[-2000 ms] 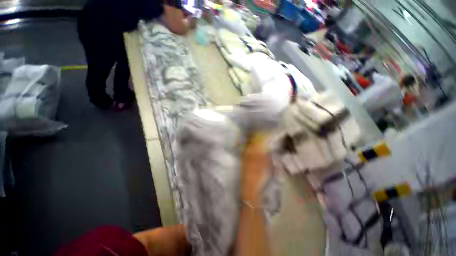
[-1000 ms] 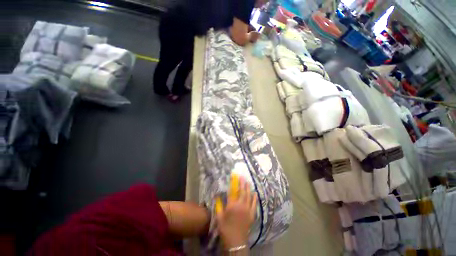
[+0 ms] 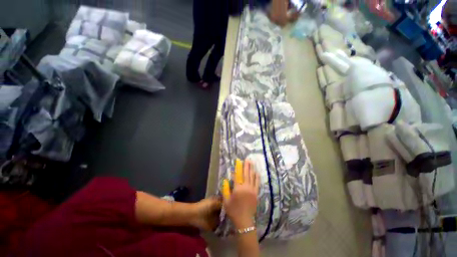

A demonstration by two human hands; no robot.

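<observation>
A thick grey-and-white printed fabric bundle (image 3: 290, 165) lies on the table, with dark ties running lengthwise over its top. My right hand (image 3: 243, 196) rests palm down on the bundle's left part, fingers apart, with yellow finger cots on thumb and index finger. My left hand (image 3: 209, 213) is at the bundle's lower left side; its fingers are hidden. A long strip of the same printed fabric (image 3: 260, 55) stretches from behind the bundle to the far end.
Cream bundles (image 3: 351, 150) with dark bands and a white bundle (image 3: 383, 95) line the table's right side. The beige table (image 3: 308, 105) shows between. A person (image 3: 210, 35) stands at the far left. Bagged white bundles (image 3: 143, 55) and grey plastic (image 3: 85, 80) are at left.
The view has shifted, so the table sits farther right in the picture. My right hand, blurred along the bundle's right side two seconds ago, now rests on its top. The bundle is clearer and flatter.
</observation>
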